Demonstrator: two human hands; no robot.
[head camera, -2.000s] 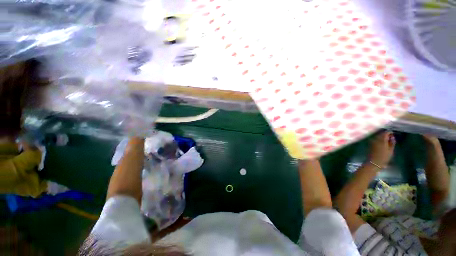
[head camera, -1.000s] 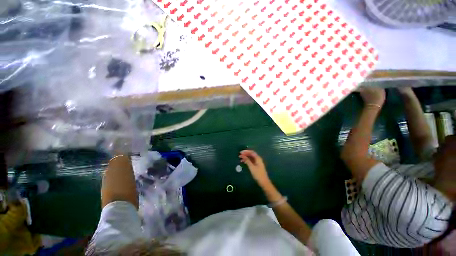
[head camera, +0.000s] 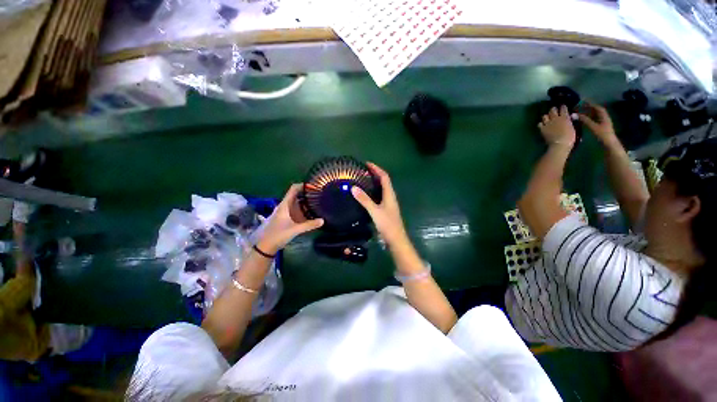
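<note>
A black round clip fan (head camera: 332, 179) is held between my two hands over the green belt, its ribbed grille facing up with an orange glow between the ribs. My left hand (head camera: 288, 221) grips its left side. My right hand (head camera: 380, 201) grips its right side, with the thumb on the grille beside the dark centre cap (head camera: 340, 206), which shows a small blue-white shine. The black clip base (head camera: 343, 250) lies below the head, with a small orange mark.
Another black fan (head camera: 427, 122) lies on the green belt (head camera: 472, 196) ahead right. A bin of bagged small parts (head camera: 211, 243) is at left. The raised white shelf holds an arrow sheet (head camera: 393, 31) and brown cartons (head camera: 49, 63). A neighbour in stripes works at right.
The view has shifted, showing more belt. My right hand, empty one second ago, and my left hand now hold a fan. The arrow sheet sits higher in view.
</note>
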